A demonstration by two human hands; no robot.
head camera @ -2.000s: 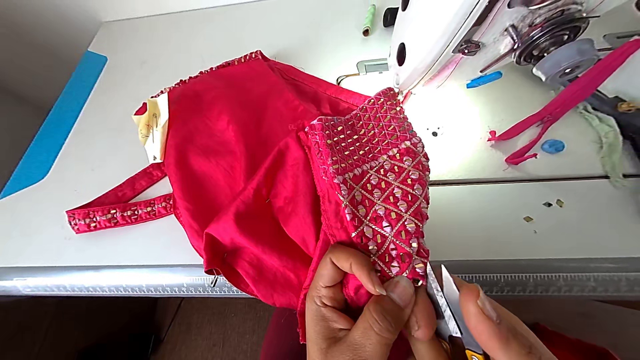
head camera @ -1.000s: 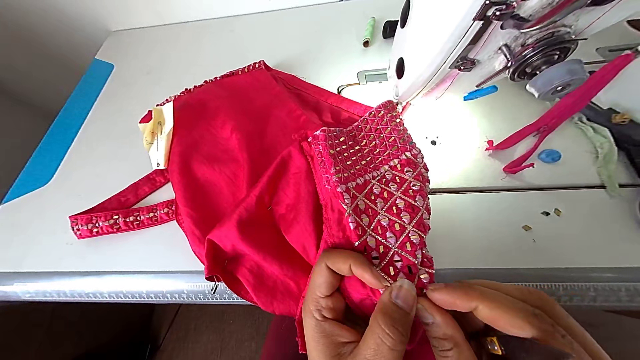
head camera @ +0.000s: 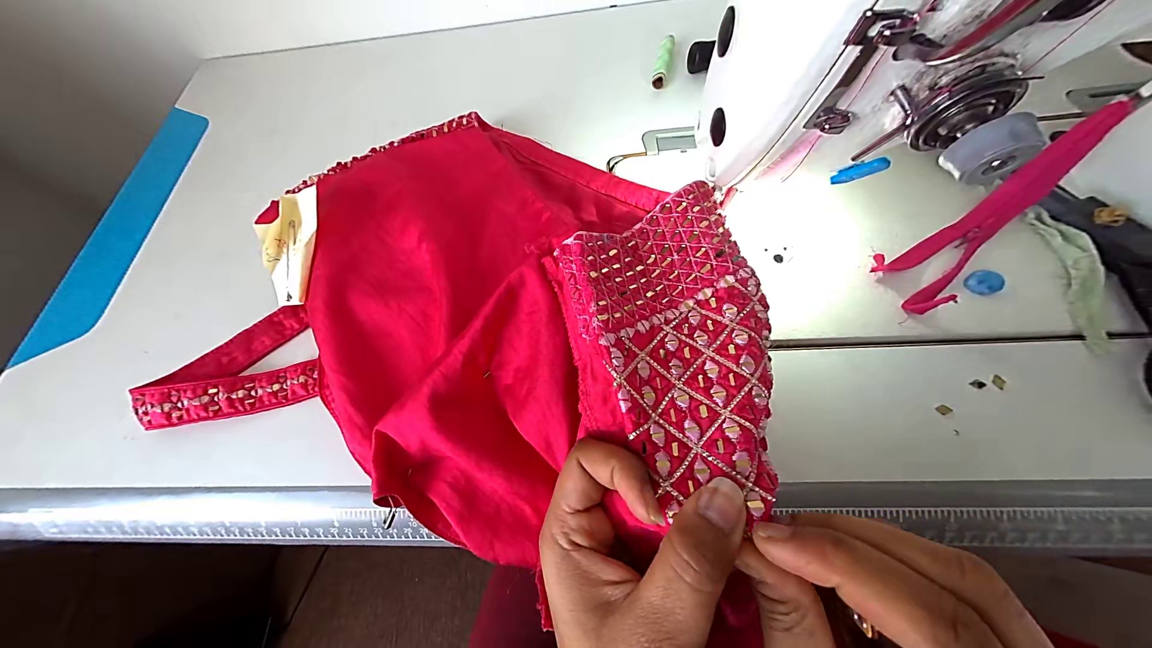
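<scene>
A red garment piece (head camera: 432, 297) lies across the sewing table, with a strap at its left and a cream tag pinned at its upper left. Its embellished panel (head camera: 693, 360), covered in metallic beadwork and lattice lines, runs from near the sewing machine's needle area down to my hands. My left hand (head camera: 639, 549) pinches the panel's lower end between thumb and fingers. Close beside it, my right hand (head camera: 864, 576) pinches the panel's edge with thumb and index finger. Part of the small scissors (head camera: 864, 623) shows under the right hand, mostly hidden.
The white sewing machine (head camera: 765, 90) stands at the upper right. Around it lie a green thread spool (head camera: 663, 61), pink fabric strips (head camera: 1017, 211), a blue chalk piece (head camera: 984, 283) and a blue object (head camera: 859, 171). A ruler scale (head camera: 225, 522) runs along the table's front edge.
Two seconds ago the right hand held the scissors open at the panel's edge; the blades have since gone down out of sight, and its fingertips now pinch the edge. The left hand keeps its grip.
</scene>
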